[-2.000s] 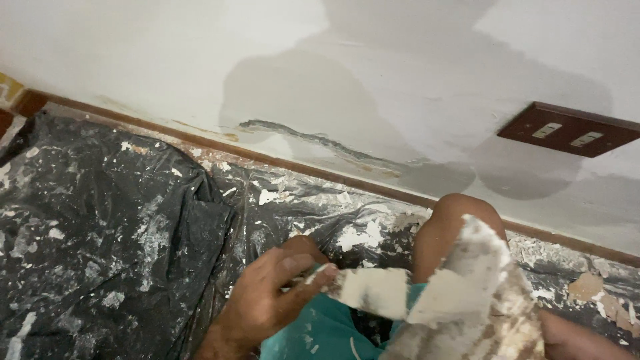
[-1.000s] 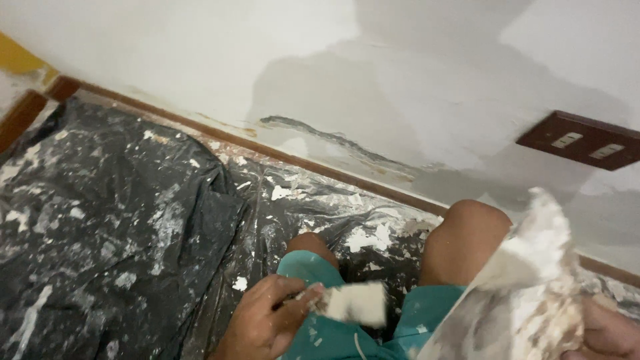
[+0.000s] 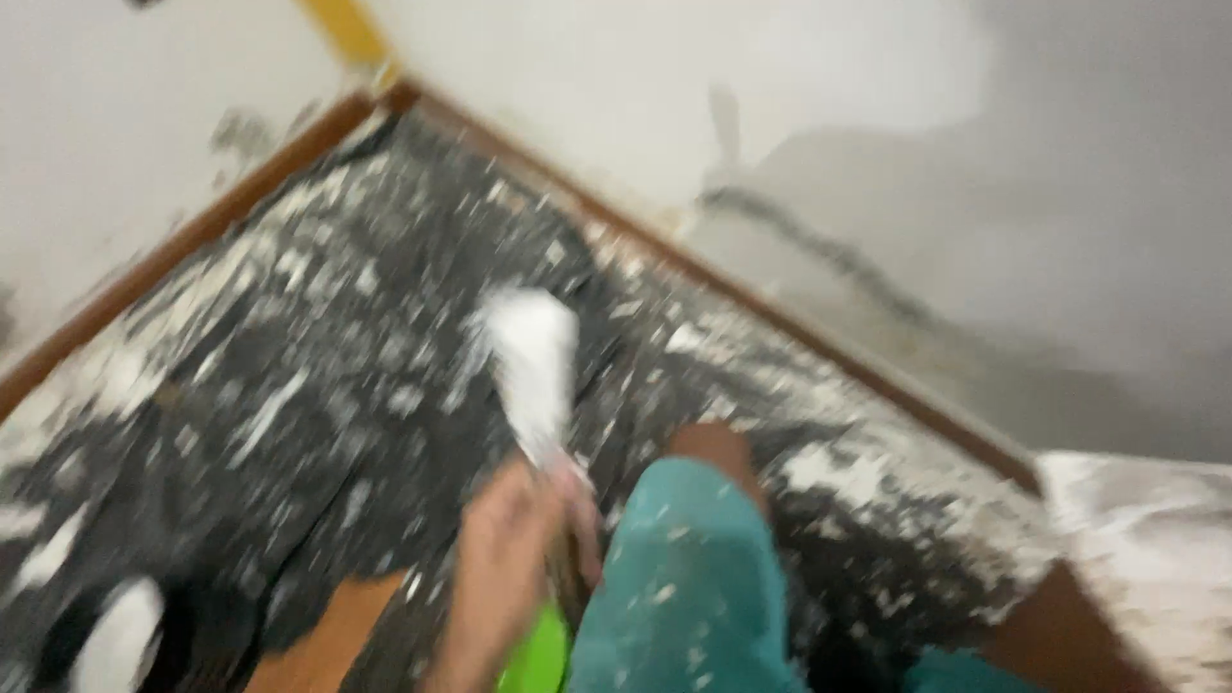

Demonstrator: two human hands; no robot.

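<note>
My left hand (image 3: 525,529) grips a putty knife (image 3: 534,366) whose blade is coated in white filler and points away over the dark plastic sheet. The picture is blurred by motion. At the lower right edge shows part of a board smeared with white filler (image 3: 1145,549); the right hand is outside the view. A dark, rough crack (image 3: 828,250) runs across the lower part of the pale wall (image 3: 626,77), above the brown baseboard (image 3: 751,298).
Black plastic sheeting (image 3: 385,318) splattered white covers the floor to the wall corner. A second brown baseboard (image 3: 192,241) borders the left wall. Near the bottom lie an orange-brown piece (image 3: 332,635), a bright green thing (image 3: 539,650) and a white oval thing (image 3: 120,630).
The view has swung left to the wall corner. The putty knife, earlier beside the filler-smeared board, is now away from it over the sheet. My right hand has left the view.
</note>
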